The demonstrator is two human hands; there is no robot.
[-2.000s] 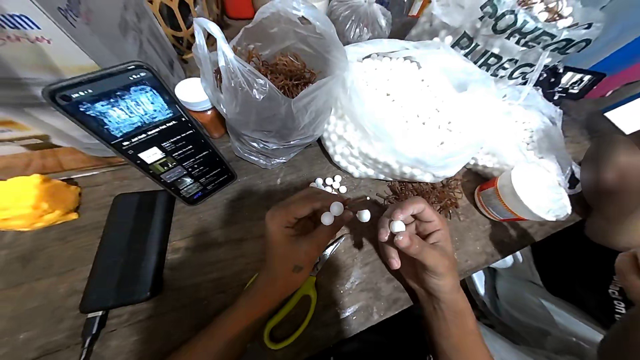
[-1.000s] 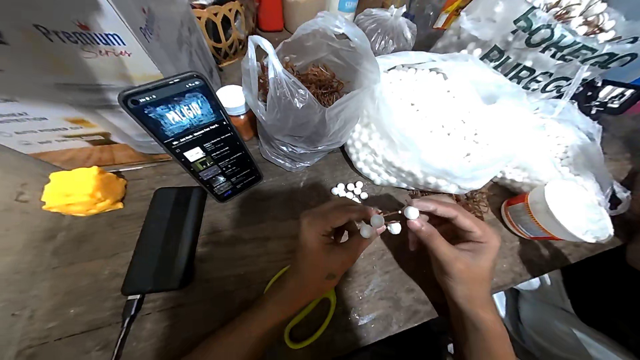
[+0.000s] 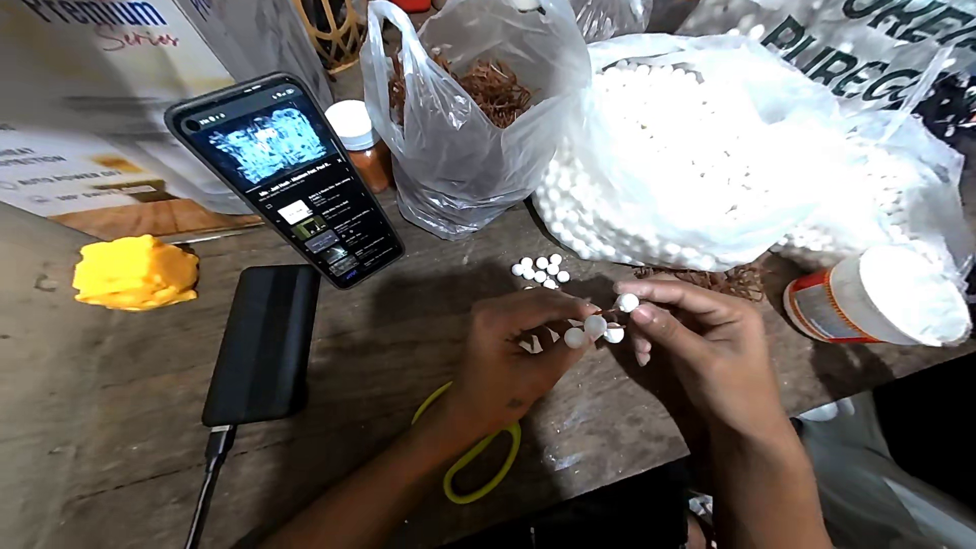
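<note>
Between its fingertips my left hand [image 3: 518,358] pinches a small cluster of white balls [image 3: 585,333], with bits of thin reddish-brown stem showing among them. My right hand [image 3: 701,343] holds one white ball [image 3: 627,303] between thumb and forefinger, at the end of a thin stem that reaches toward the left hand. Just beyond the left hand, several loose white balls [image 3: 540,268] lie on the wooden table [image 3: 366,457]. Yellow-handled scissors [image 3: 488,473] lie partly under my left wrist, their blades mostly hidden.
Behind the hands stand a plastic bag of reddish-brown stems [image 3: 465,183] and a large bag of white balls [image 3: 595,221]. A white tub [image 3: 854,301] is at right. A propped phone [image 3: 305,191], a black power bank [image 3: 263,343], a lidded jar [image 3: 358,137] and a yellow lump [image 3: 136,273] are at left.
Two seconds ago the hands were apart, my right hand holding a white ball. They have since come together, and that hand's ball now sits at a stem beside the left hand's cluster.
</note>
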